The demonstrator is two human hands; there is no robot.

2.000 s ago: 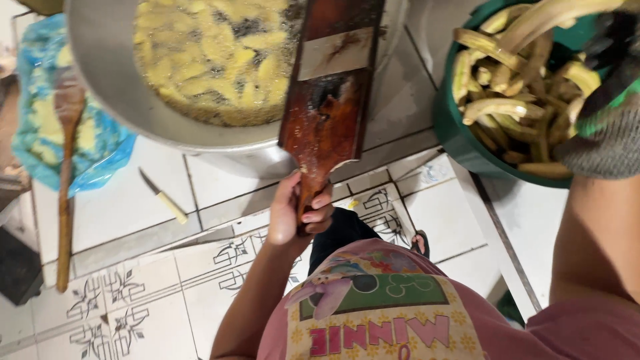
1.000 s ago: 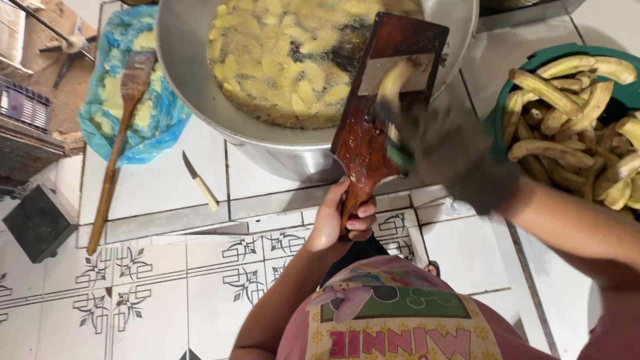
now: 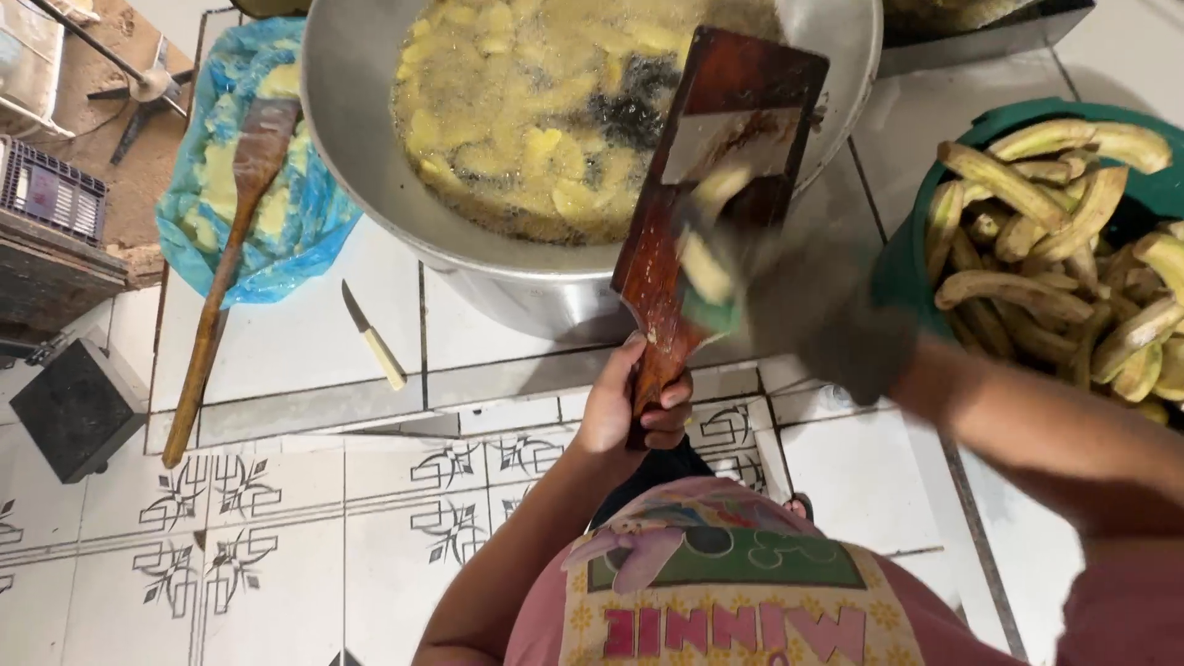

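My left hand point(image 3: 638, 398) grips the handle of a wooden slicer board point(image 3: 661, 268) with a metal blade plate, held tilted over the rim of a large metal pan point(image 3: 361, 157). Yellow slices point(image 3: 555, 148) bubble in oil inside the pan. My right hand point(image 3: 805, 287), in a dark glove and blurred by motion, holds a peeled plantain point(image 3: 705, 268) against the slicer's face. Many peeled plantains point(image 3: 1045, 231) fill a green tub point(image 3: 911, 268) at the right. A wooden paddle point(image 3: 222, 259) lies across a blue plastic bag point(image 3: 314, 245) holding yellow pieces.
A small knife point(image 3: 372, 335) with a pale handle lies on the white tiled counter point(image 3: 277, 351), left of the pan's base. A dark box-shaped object point(image 3: 79, 407) stands at the lower left, near a plastic crate point(image 3: 51, 190). Part of a metal tray point(image 3: 990, 37) shows behind the pan.
My right hand was at the green tub two seconds ago and has moved left to the slicer with a plantain. The left hand keeps its hold on the handle. The view has shifted.
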